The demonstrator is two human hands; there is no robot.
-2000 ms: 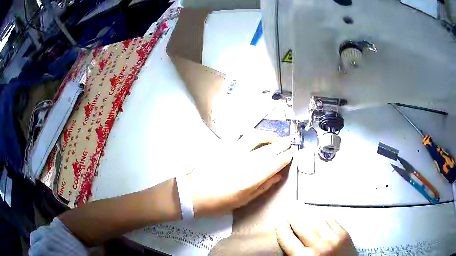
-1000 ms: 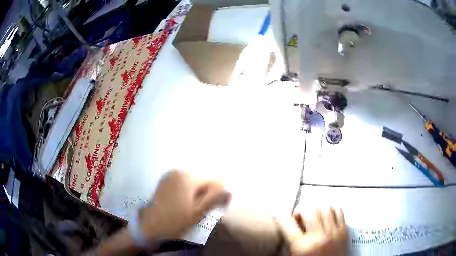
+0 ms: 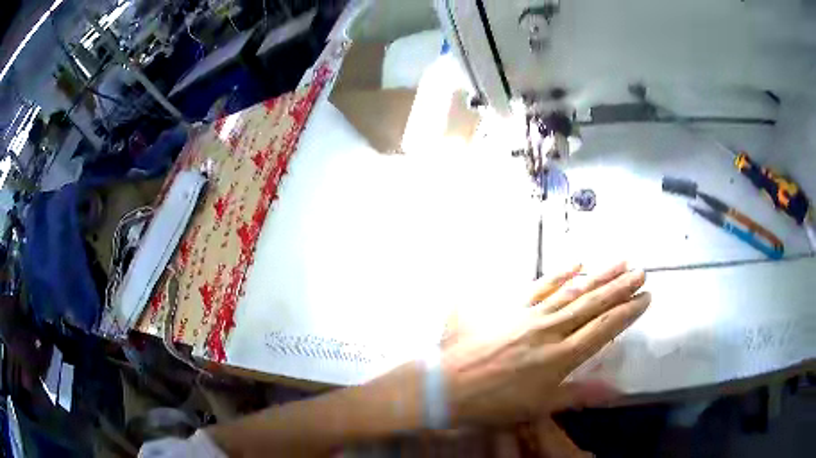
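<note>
My left hand (image 3: 546, 335), with a white band at the wrist, reaches across the front of the white machine table. Its fingers are extended and slightly apart, with nothing seen in them. My right hand (image 3: 548, 438) is mostly hidden below it at the bottom edge and blurred; its fingers cannot be made out. A dark brownish strip below my left forearm is too blurred to identify. A brown panel (image 3: 371, 112) lies at the back of the table, partly lost in glare. The presser foot area (image 3: 539, 161) of the sewing machine is beyond my left hand.
Snips (image 3: 743, 228) with orange and blue handles lie at right beside a small dark block (image 3: 679, 186). A yellow and black screwdriver (image 3: 774, 188) lies behind them. At left, a white bar (image 3: 161, 246) with cord rests on a red-lettered tan board (image 3: 234, 210).
My left hand has moved from the table's left front to the right, over my right hand. The brown piece formerly at the needle and then by my hands is now hardly visible. The view has shifted.
</note>
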